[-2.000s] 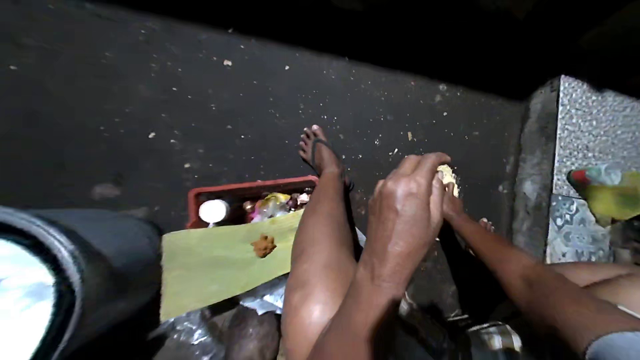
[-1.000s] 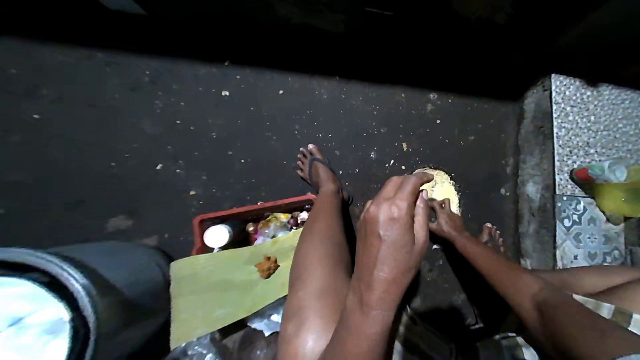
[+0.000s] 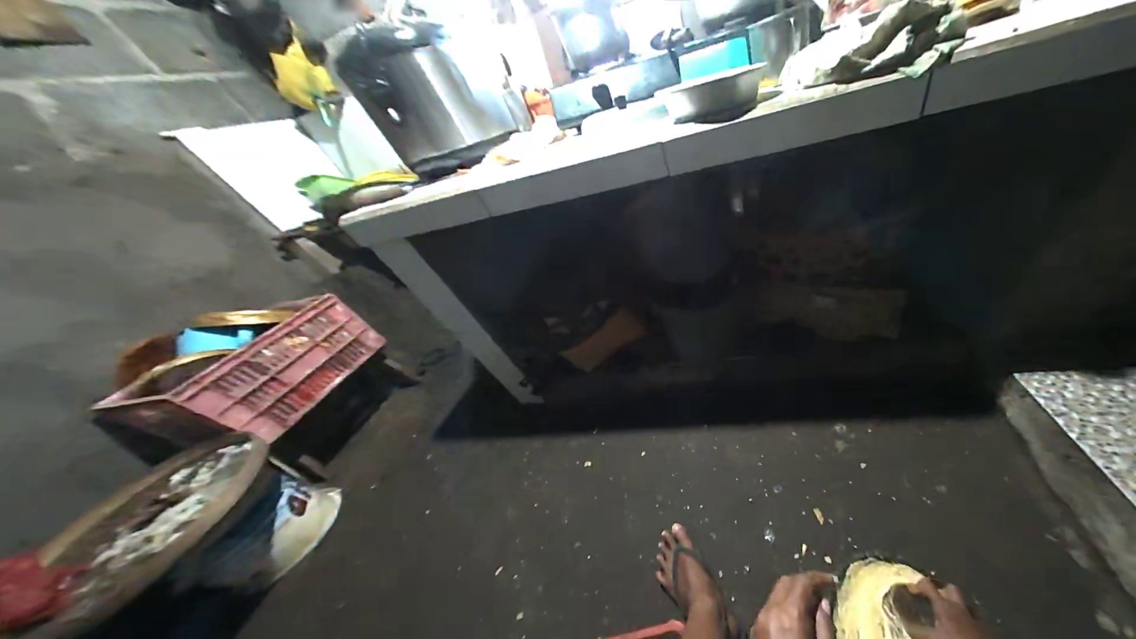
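At the bottom edge of the head view, a pale yellow mass point(image 3: 865, 596), with a rounded outline and dark rim, lies low above the floor; its exact kind is unclear. My left hand point(image 3: 792, 607) is beside its left edge with fingers bent. My right hand point(image 3: 939, 609) reaches over its right side, fingers curled at a dark hollow in the yellow. Both hands are cut off by the frame, and whether either grips something is hidden. A foot in a flip-flop point(image 3: 683, 568) stands left of the hands.
A tiled counter point(image 3: 577, 182) holds a large metal pot point(image 3: 444, 102) and a metal bowl point(image 3: 714, 93). A red plastic crate point(image 3: 284, 368) stands left, near a round tray point(image 3: 240, 461) with whitish bits. A raised pebbled step point(image 3: 1087, 422) is right. Small scraps dot the dark floor point(image 3: 532, 532).
The view has swung up and left, bringing the counter and crate at left into sight. The hands remain close to the yellow mass, more of which showed one second ago than two seconds ago.
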